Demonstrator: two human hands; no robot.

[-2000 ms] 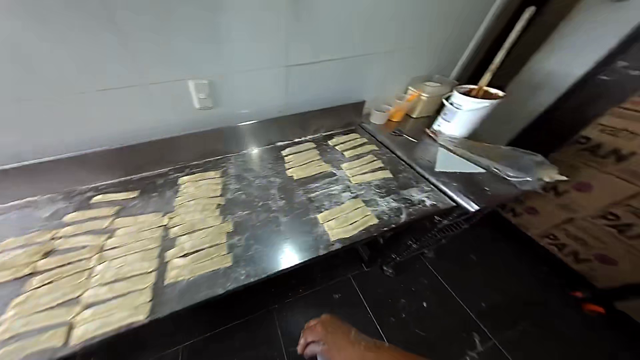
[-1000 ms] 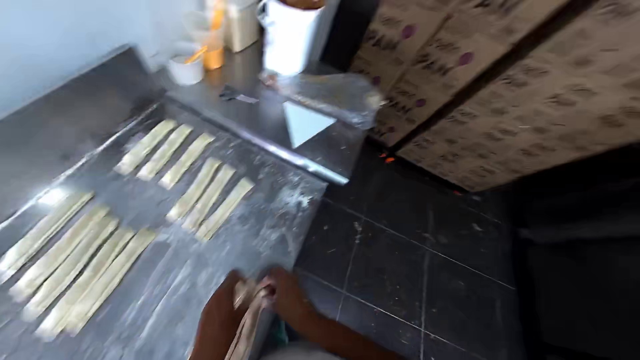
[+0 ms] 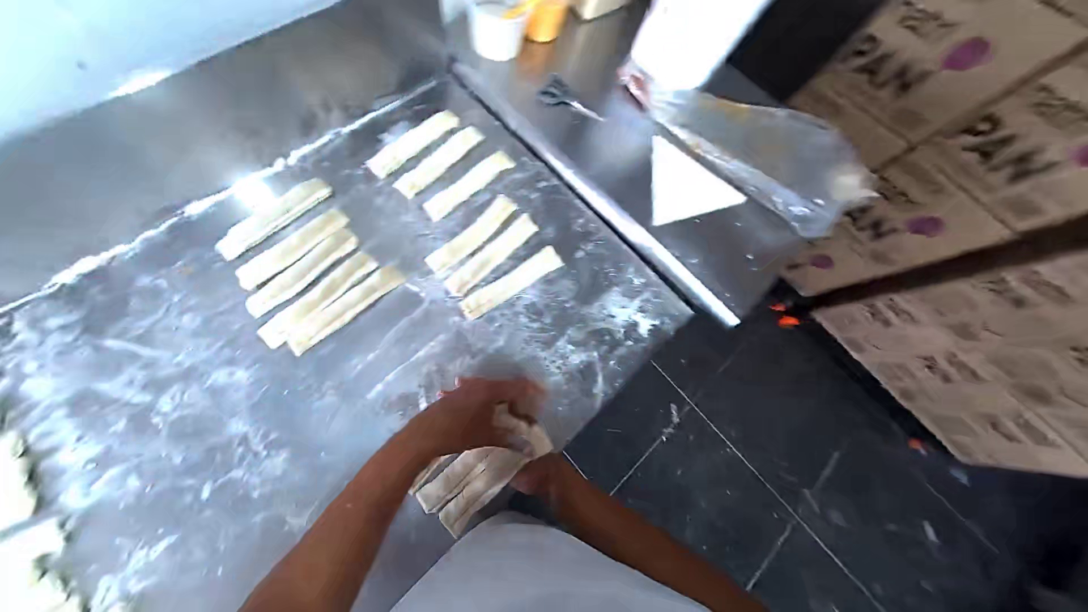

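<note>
At the near right edge of a floured steel table (image 3: 340, 399), my left hand (image 3: 480, 412) is blurred, its fingers on a strip of dough (image 3: 523, 433). My right hand (image 3: 540, 476) is just below it, partly hidden behind the same strip, whose end lies between the two hands. More dough strips (image 3: 463, 484) lie side by side under and beside my hands. Farther up the table rest two short rows of strips (image 3: 470, 185), (image 3: 510, 283), and to their left a group of several strips (image 3: 310, 280).
Beyond a metal edge (image 3: 595, 200), a side counter holds a white triangular scraper (image 3: 688, 183), a clear plastic bag (image 3: 765, 153), a dark-handled utensil (image 3: 561, 93), a white cup (image 3: 497, 30) and a white bucket (image 3: 693, 38). Printed cardboard boxes (image 3: 977, 127) stack at the right, above dark floor tiles (image 3: 722, 442).
The view has swung strongly toward the table's right end. Both hands were together on dough a second ago; now my left hand reaches over the strips at the near edge.
</note>
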